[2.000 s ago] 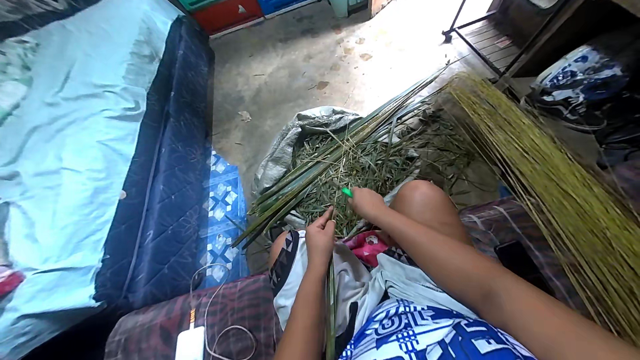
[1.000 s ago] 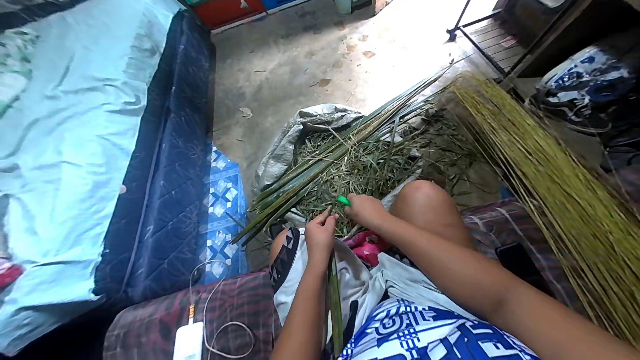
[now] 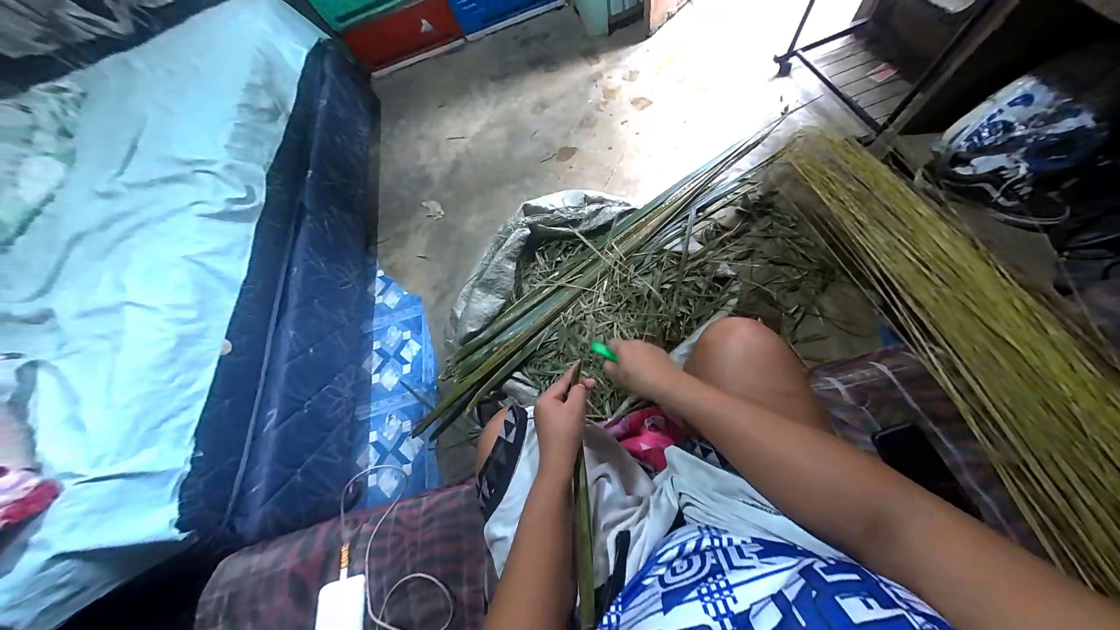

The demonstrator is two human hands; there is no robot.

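Observation:
My left hand [image 3: 562, 409] pinches the upper end of a long green leaf strip [image 3: 584, 534], which runs down along my forearm and over my lap. Close by on the right, my right hand [image 3: 640, 366] is closed on a green-handled tool [image 3: 604, 351], probably a knife; its blade is hard to make out against the cuttings. Long green leaf strips [image 3: 534, 324] lie slantwise over an open woven plastic sack [image 3: 490, 284], just beyond my hands. Leaf cuttings [image 3: 647, 302] fill the sack and spill out on its right.
At right lies a large bundle of thin yellow-green stalks [image 3: 962, 280]. A blue mattress [image 3: 315, 262] with a light blue sheet stands at left. A white power bank [image 3: 341, 604] with a cable and a dark phone [image 3: 923, 459] rest on the seat. A patterned bag [image 3: 1019, 144] is at upper right.
The right hand, holding the green-handled tool, has shifted slightly relative to the left hand. The left hand still pinches a strip.

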